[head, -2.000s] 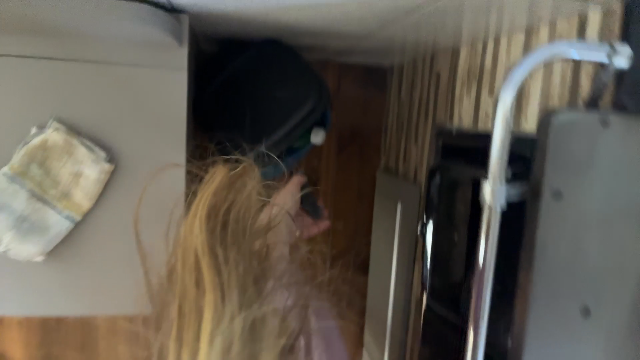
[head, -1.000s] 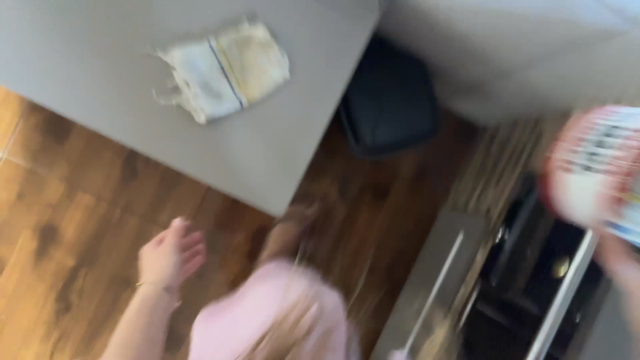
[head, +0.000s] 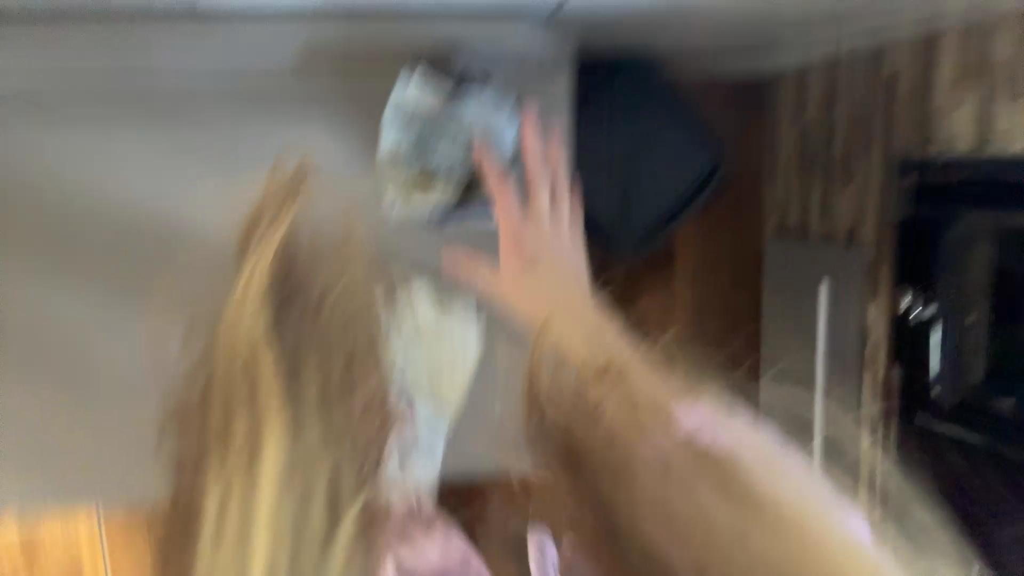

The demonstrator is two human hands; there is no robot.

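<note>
The view is strongly blurred. My right hand [head: 540, 240] reaches up over the grey surface with its fingers spread and nothing visible in its grasp. Its fingertips are beside or over a crumpled whitish-blue thing [head: 420, 148], perhaps a cloth, with dark patches at its right side. A cream and white cloth [head: 436, 340] hangs or lies below it, left of my right wrist. My left hand cannot be made out; pinkish blur at the cloth's lower end may be a hand or sleeve. Long blond hair hides part of the left side.
A dark bin-like container [head: 640, 152] stands beyond the right edge of the grey surface [head: 88, 344]. Farther right are a grey panel with a pale bar-shaped handle [head: 822, 368], striped wood [head: 824, 152] and a dark opening [head: 960, 320]. Wooden floor [head: 60, 544] shows at lower left.
One second ago my right hand held a red and white container at the right; it now reaches over the grey surface without it. My left hand, then open over the floor, is no longer distinct.
</note>
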